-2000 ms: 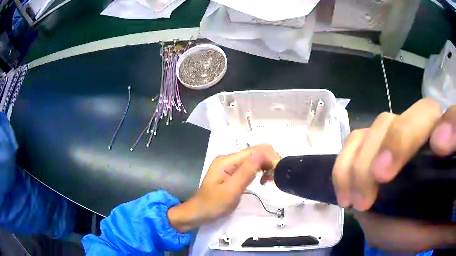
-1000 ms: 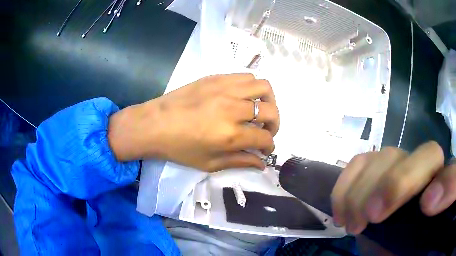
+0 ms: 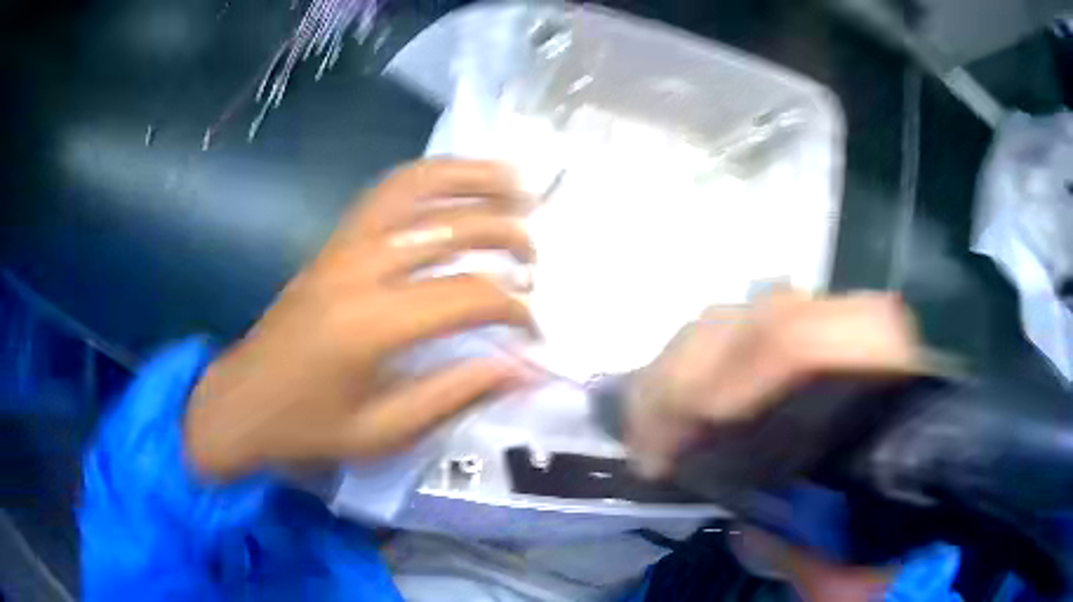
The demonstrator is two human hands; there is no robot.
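A white housing shell [image 3: 671,88] lies open side up in front of me, its inside washed out by glare. A black pad [image 3: 577,475] lies along its near edge. My left hand [image 3: 377,318] is over the shell's left side, fingers spread, with nothing visible held in it. My right hand [image 3: 765,365] grips a black electric screwdriver [image 3: 812,441] over the shell's near right part. The screwdriver's tip is blurred. White foam sheet [image 3: 453,71] shows at the shell's left edge.
Purple wire leads [image 3: 308,53] lie on the dark bench [image 3: 153,223] at upper left, cut off by the top edge. A white wrapped item [image 3: 1035,223] is at the far right. A pale rail [image 3: 971,94] runs at upper right.
My left hand has moved left, away from the screwdriver tip, and its fingers have spread. My right hand and the screwdriver have shifted left. The shell appears lower left and smaller than a second ago.
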